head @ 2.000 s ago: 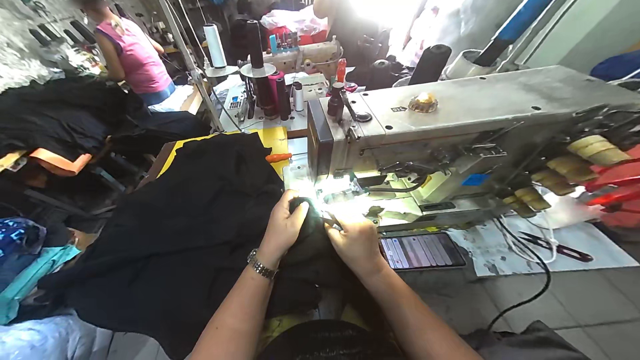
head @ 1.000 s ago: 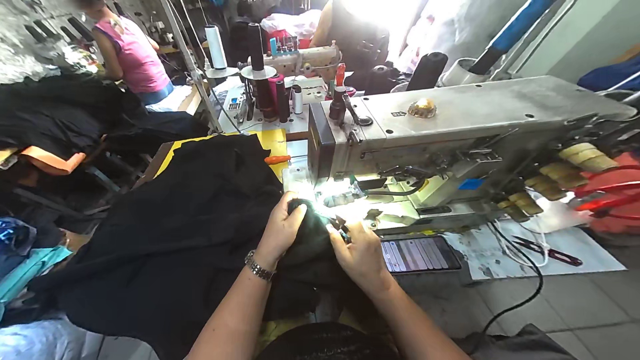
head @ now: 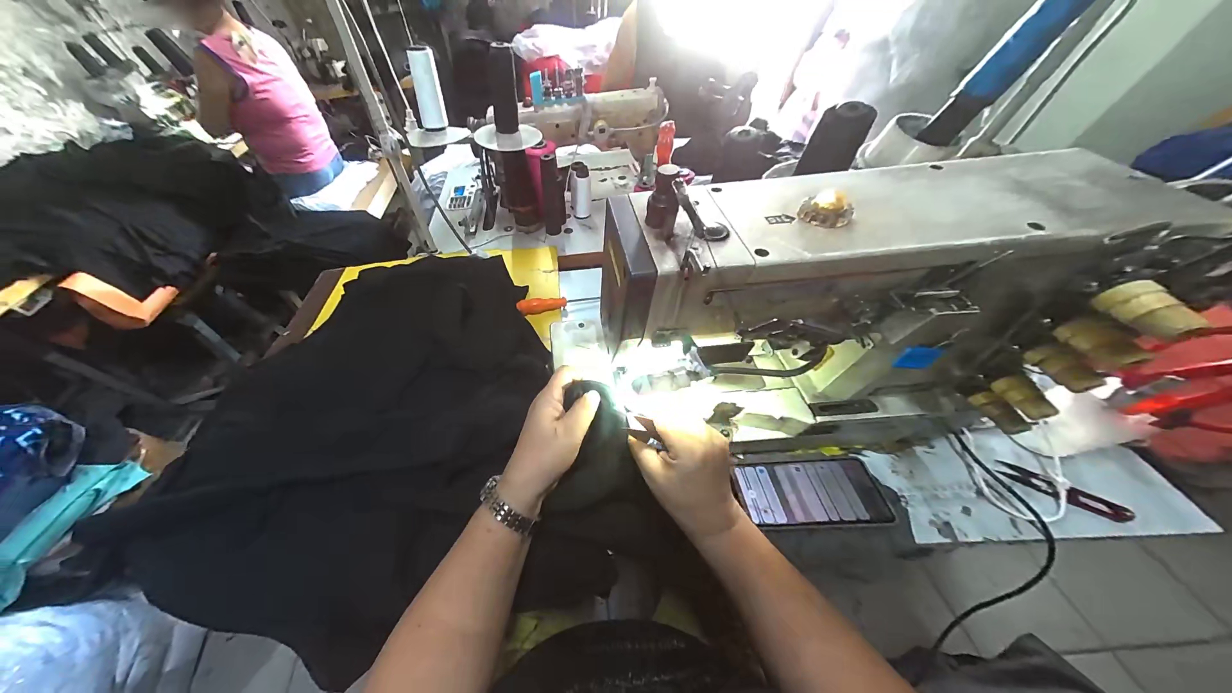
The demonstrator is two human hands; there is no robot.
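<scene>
Black fabric [head: 385,414] spreads over the left of the sewing table and runs up to the lit needle area of an industrial sewing machine [head: 866,217]. My left hand [head: 549,438], with a metal-banded watch on its wrist, pinches a bunched fold of the fabric between thumb and fingers, just left of the light. On the right side of the same fold, my right hand [head: 688,467] has its thumb and fingers closed at the edge of the cloth. Something small and metallic shows between those fingers; I cannot tell what. Glare hides the needle and presser foot.
A smartphone [head: 813,491] lies right of my right hand. Thread snips [head: 1078,496] rest on paper by a black cable [head: 1039,568]. An orange-handled screwdriver [head: 541,305] lies behind the fabric. Thread cones [head: 426,91] stand beyond. A person in pink [head: 274,106] is at back left.
Both hands stay at the fabric fold beside the needle area. The fingers of my right hand have shifted slightly on the cloth.
</scene>
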